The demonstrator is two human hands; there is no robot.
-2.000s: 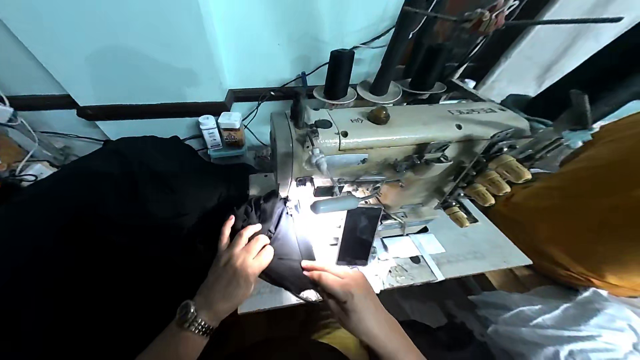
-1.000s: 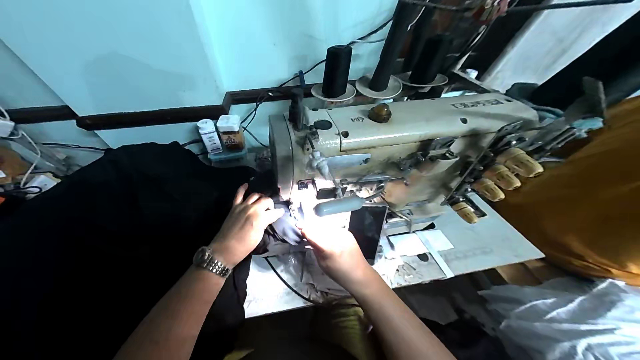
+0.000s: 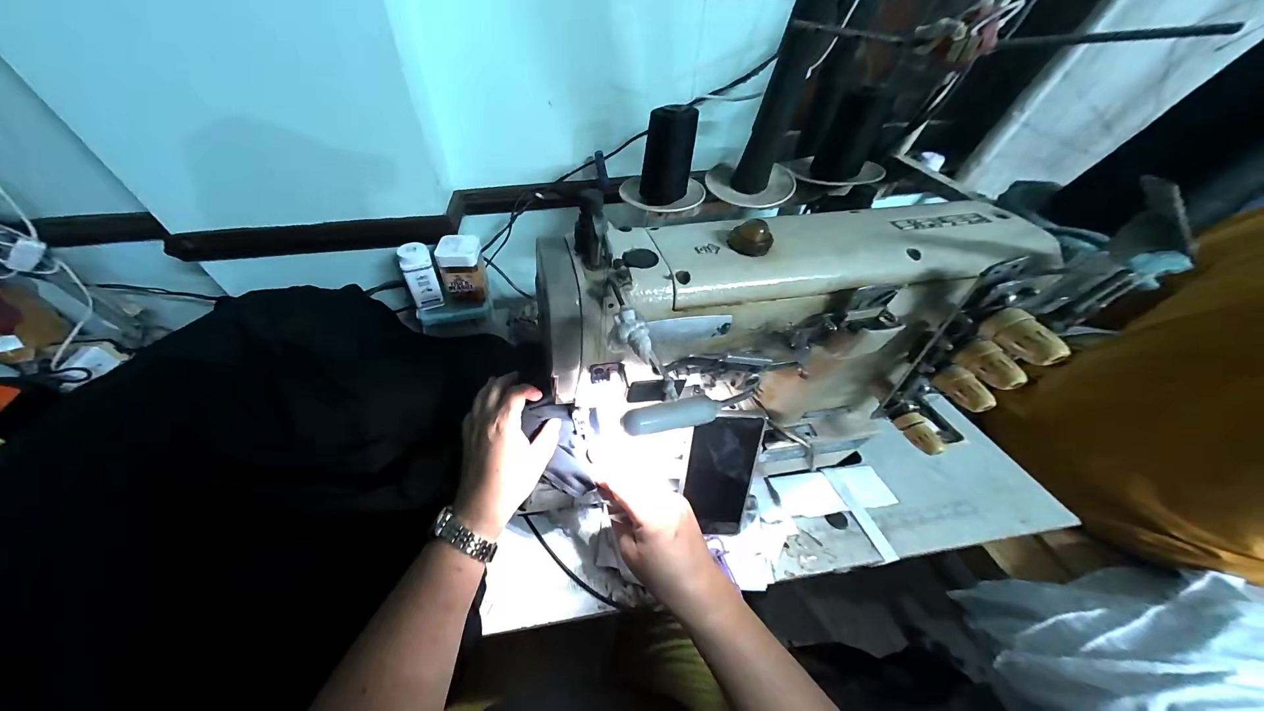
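Note:
An industrial sewing machine (image 3: 820,257) stands on a pale worktable, its lamp glaring over the needle area. Black fabric (image 3: 296,474) is heaped left of it, and a dark fold (image 3: 568,459) of cloth lies by the needle area. My left hand (image 3: 504,444), with a metal watch at the wrist, grips this cloth with thumb and fingers just left of the machine head. My right hand (image 3: 652,533) pinches the cloth's near edge below the lamp; glare washes out part of its fingers. The needle and presser foot cannot be made out.
A dark phone-like device (image 3: 724,472) lies right of the lamp. Black thread cones (image 3: 670,153) stand behind the machine. Two small containers (image 3: 439,275) sit by the wall. A black cable (image 3: 568,568) crosses the table's front. Mustard fabric (image 3: 1145,415) and a whitish plastic sheet (image 3: 1136,632) are at right.
Two seconds ago both hands lay on black cloth spread over the table's front; since then they have moved up toward the needle area, and the front of the table and the cable have come into view.

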